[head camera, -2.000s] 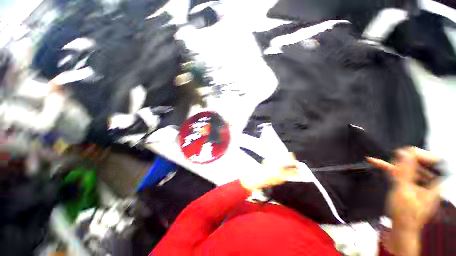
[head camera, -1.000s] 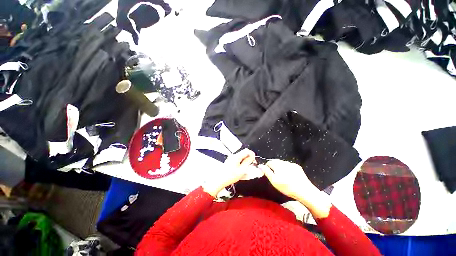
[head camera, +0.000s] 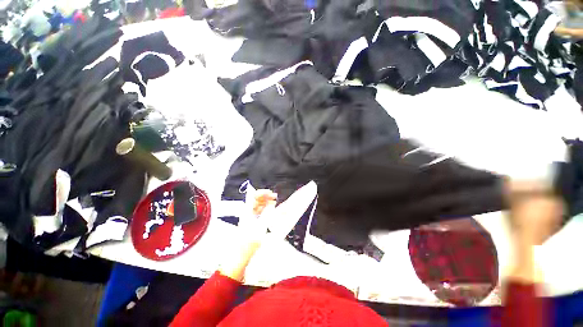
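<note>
The black garment (head camera: 300, 140) with white trim (head camera: 295, 209) lies spread in front of me. My left hand (head camera: 259, 214) is closed on the white trim at the garment's near left edge. My right hand (head camera: 536, 207) is blurred at the far right, at the end of a stretched dark part of the garment. Whether its fingers hold the cloth or a thread cannot be told. No needle can be made out.
A red dish (head camera: 144, 236) with white bits and a dark flat rectangle (head camera: 185, 203) is at left. Beyond it are a brown tube (head camera: 150, 161) and a plastic bag (head camera: 192, 137). A red plaid disc (head camera: 452, 258) is at right. Black and white garments are heaped at left and back.
My right hand has moved from beside my left hand out to the far right. A dark part of the garment now stretches towards it. My view has shifted, and my left hand stays at the trim.
</note>
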